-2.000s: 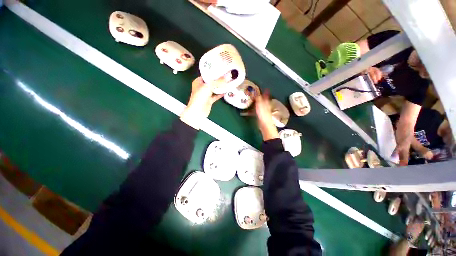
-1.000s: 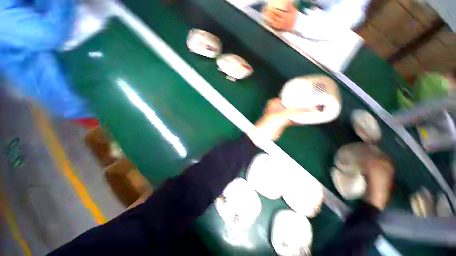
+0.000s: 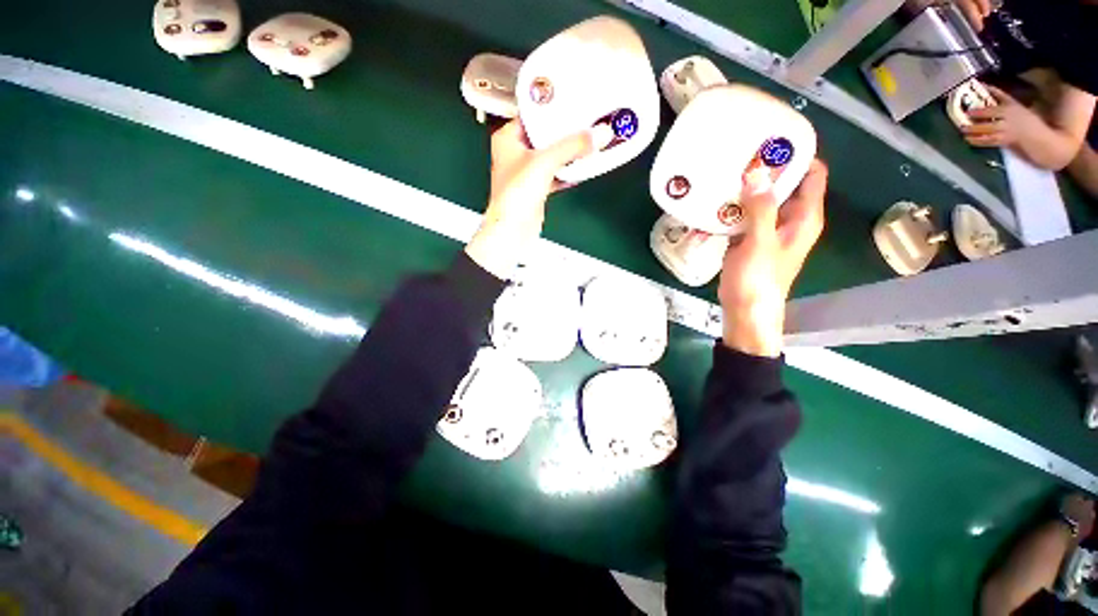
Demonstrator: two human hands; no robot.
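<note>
My left hand [image 3: 525,193] holds a white rounded plug-in unit [image 3: 584,78] over the belt; its round display glows with blue digits, and my thumb is beside it. My right hand [image 3: 771,241] holds a second white unit [image 3: 722,138] close to the first, also with lit blue digits, thumb on its face near the display. Four white rounded pieces stand grouped on the green worktop below my hands: one [image 3: 537,319], one [image 3: 624,320], one [image 3: 491,404] and one [image 3: 629,416]. Each shows small round spots.
More units lie on the green belt [image 3: 409,72], some partly behind my hands. A pale rail [image 3: 241,150] edges it. A grey post [image 3: 939,292] stands at the right. Across the line, a person's hand [image 3: 1017,126] is near a silver box [image 3: 927,60]. Another person's arm [image 3: 1023,572] shows bottom right.
My right hand, earlier low and blurred among the belt units, now holds a unit up beside my left one. The left unit's display now shows lit digits. The camera view has shifted.
</note>
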